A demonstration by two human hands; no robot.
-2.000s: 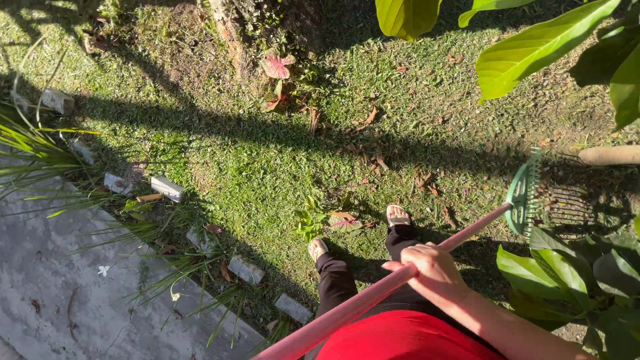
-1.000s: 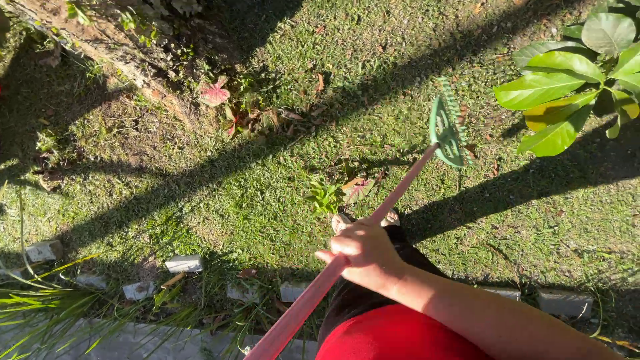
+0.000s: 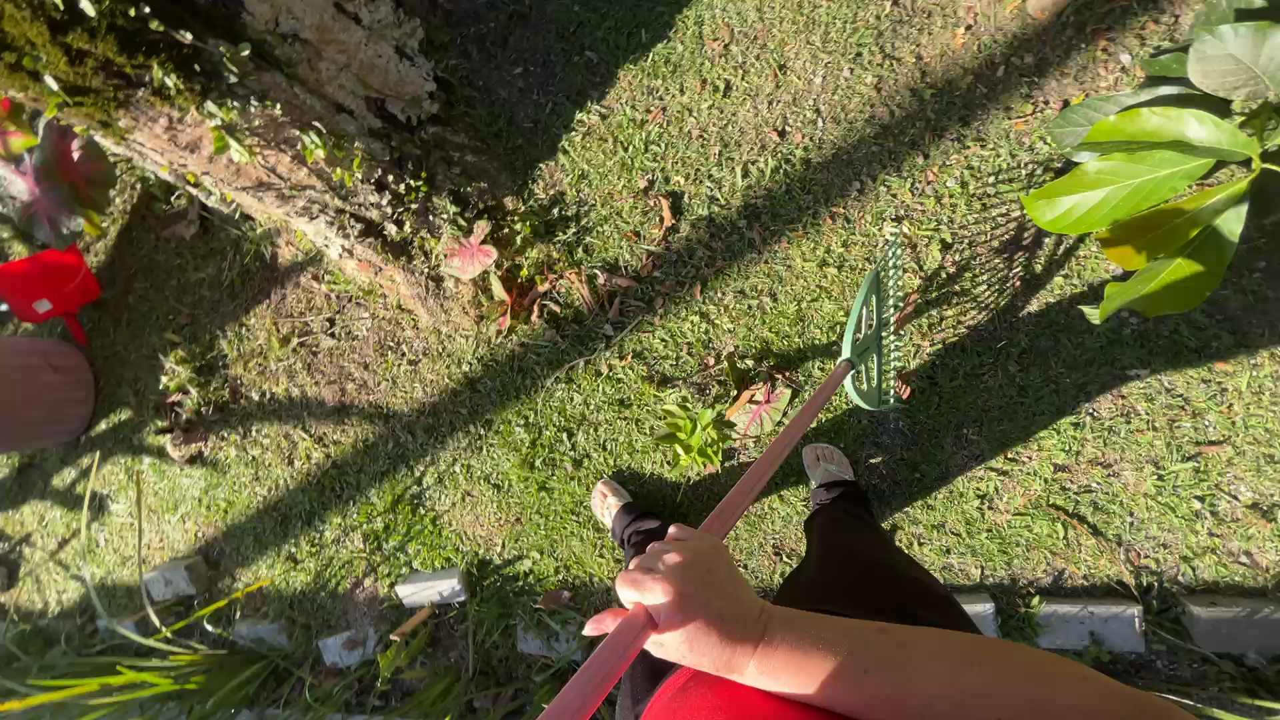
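Observation:
My right hand point(image 3: 690, 600) is closed around the pink handle of a green leaf rake point(image 3: 873, 340), low in the view in front of my red top. The handle slants up to the right, and the rake head is turned on edge over the grass, with its tines facing right. Below the hand the handle runs out of the frame. My left hand is not in view. My sandalled feet stand apart, one on either side of the handle.
A mossy tree trunk point(image 3: 340, 60) rises at the upper left, near a pink-leaved plant point(image 3: 470, 252). Broad green leaves point(image 3: 1130, 190) hang at the right. White edging blocks point(image 3: 430, 587) line the lower lawn. A small leafy plant point(image 3: 692, 437) grows near my feet. Something red point(image 3: 50, 285) is at the far left.
The view has turned a lot, bringing the trunk further into sight. The rake head, beside the right-hand leaves two seconds ago, is now apart from them. My right hand has kept hold of the handle.

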